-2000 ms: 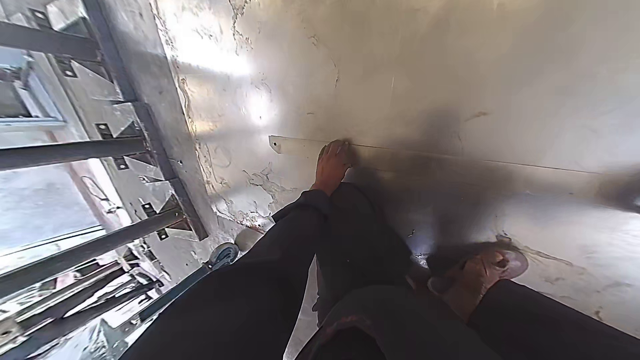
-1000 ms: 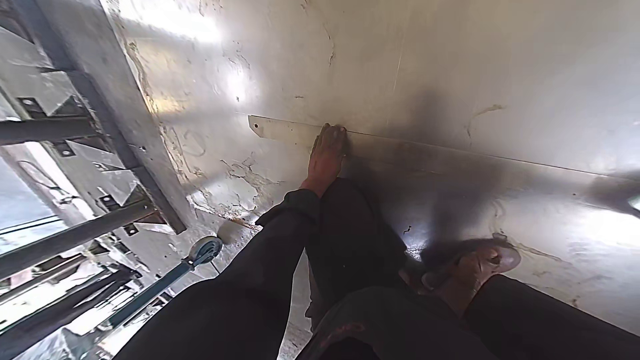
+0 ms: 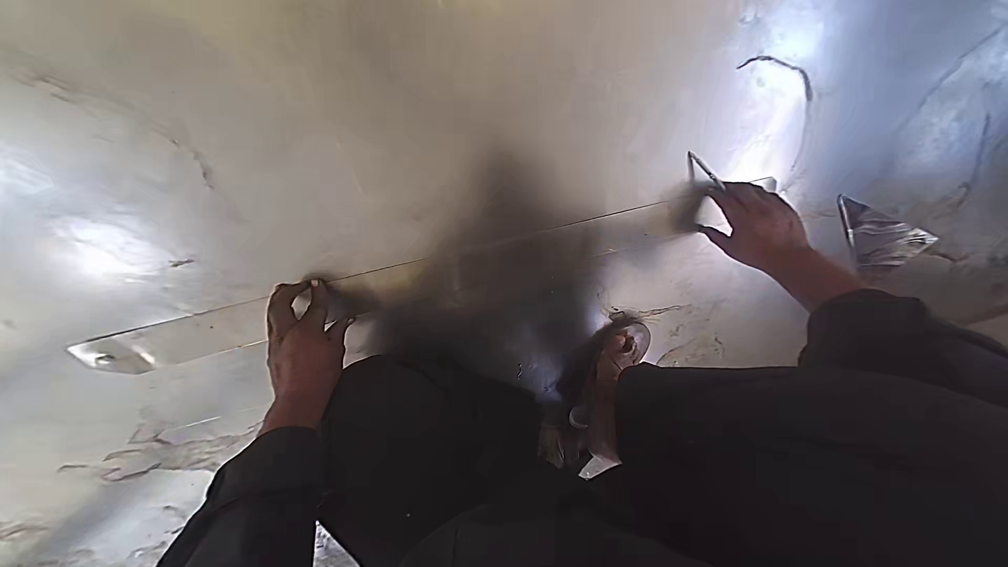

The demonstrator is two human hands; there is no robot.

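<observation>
A long metal straightedge [image 3: 197,335] lies across the shiny metal sheet [image 3: 354,142], slanting up from left to right, with a hole near its left end. On its left part rests my left hand [image 3: 305,335], fingertips pressing the upper edge. Near its right end is my right hand [image 3: 752,220], thumb and forefinger apart; a thin pointed metal tool [image 3: 705,169], likely a scriber, shows at its fingertips, apparently held. The straightedge's far right tip shows just beyond that hand.
My bare foot [image 3: 622,346] is on the sheet below the straightedge, beside my dark-clothed legs. A triangular scrap of shiny metal [image 3: 886,236] lies right of my right hand. Dark marks and wrinkles run over the sheet.
My right hand has come into view at the straightedge's right part, with the thin pointed tool. My left hand still rests on the straightedge. The view has swung right, off the metal frame.
</observation>
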